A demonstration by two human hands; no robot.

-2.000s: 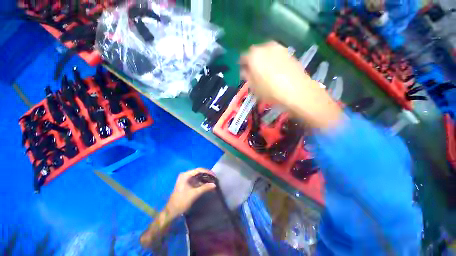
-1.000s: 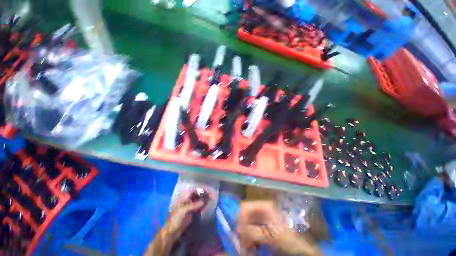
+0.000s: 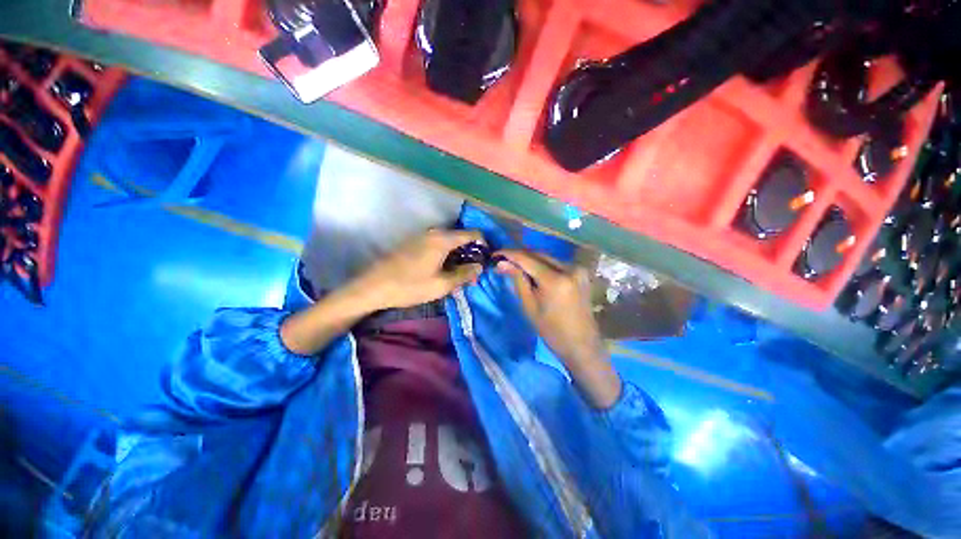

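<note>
My left hand [image 3: 416,272] holds a small round black watch case [image 3: 465,255] between its fingers, just below the bench edge over my lap. My right hand [image 3: 548,295] is beside it with its fingertips touching a thin dark strap end [image 3: 499,259] at the case. The joint between case and strap is too small and covered by fingers to tell. The orange-red foam tray [image 3: 674,174] lies on the bench above my hands, with black strapped watches [image 3: 601,111] and round heads [image 3: 777,197] in its pockets.
A rectangular silver-framed piece [image 3: 325,65] sticks out at the tray's near edge. Loose watch heads [image 3: 912,279] lie right of the tray on the green bench [image 3: 443,174]. Another filled tray [image 3: 51,216] is at the far left. A brown box [image 3: 645,308] with clear plastic stands below the bench edge.
The view has moved down and closer to the tray's front edge. My right hand, over the tray two seconds ago, is now together with my left hand at the watch case.
</note>
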